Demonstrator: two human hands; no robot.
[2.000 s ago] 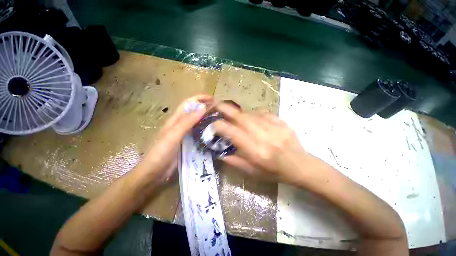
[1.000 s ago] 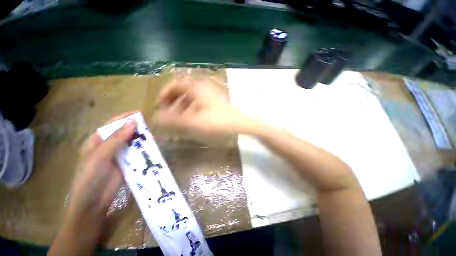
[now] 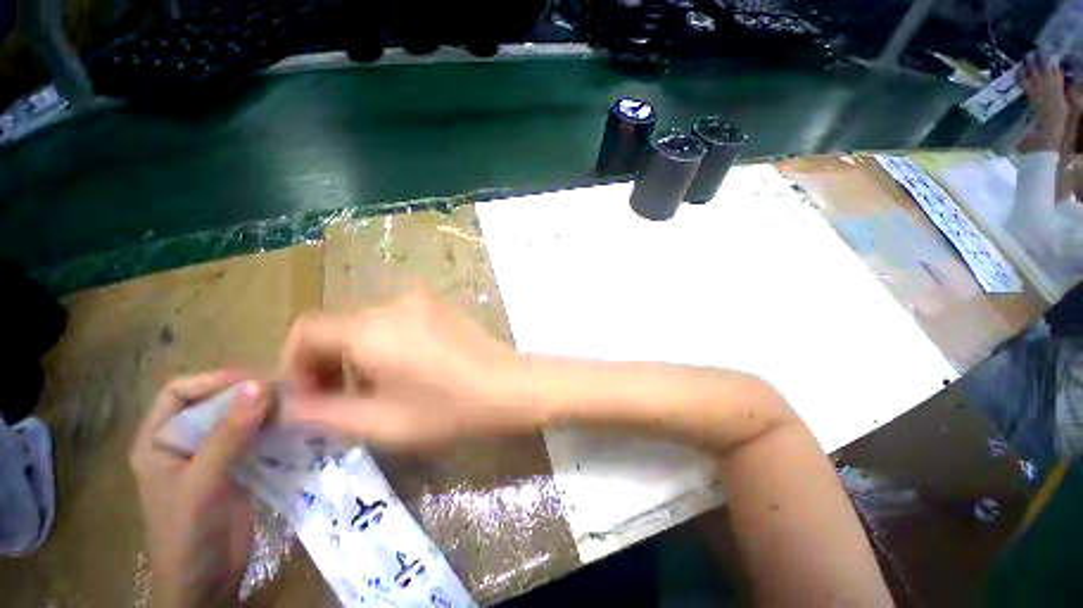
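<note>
A white label strip (image 3: 356, 517) with repeated dark figures hangs from my left hand (image 3: 202, 475), its top end pinched under my thumb. My right hand (image 3: 410, 368) is blurred over the strip's upper part, its fingers bent and close to my left thumb. Whether its fingertips hold a sticker cannot be seen. A black cylindrical housing with a pale end-face label (image 3: 627, 137) stands on the green conveyor belt at the bench edge. Two more black housings (image 3: 667, 176) stand beside it at the white board's far edge, their tops dark.
The white board (image 3: 677, 309) lies right of my hands on the brown bench covering (image 3: 392, 255). The green belt (image 3: 356, 131) runs beyond. Another strip (image 3: 950, 226) lies at the right, near another person's hands (image 3: 1045, 101). Part of a white fan (image 3: 21, 481) shows at left.
The housing between my hands two seconds ago is gone from them; a labelled housing now stands on the belt. Since a second ago my right hand has come down to the strip, and the view has shifted.
</note>
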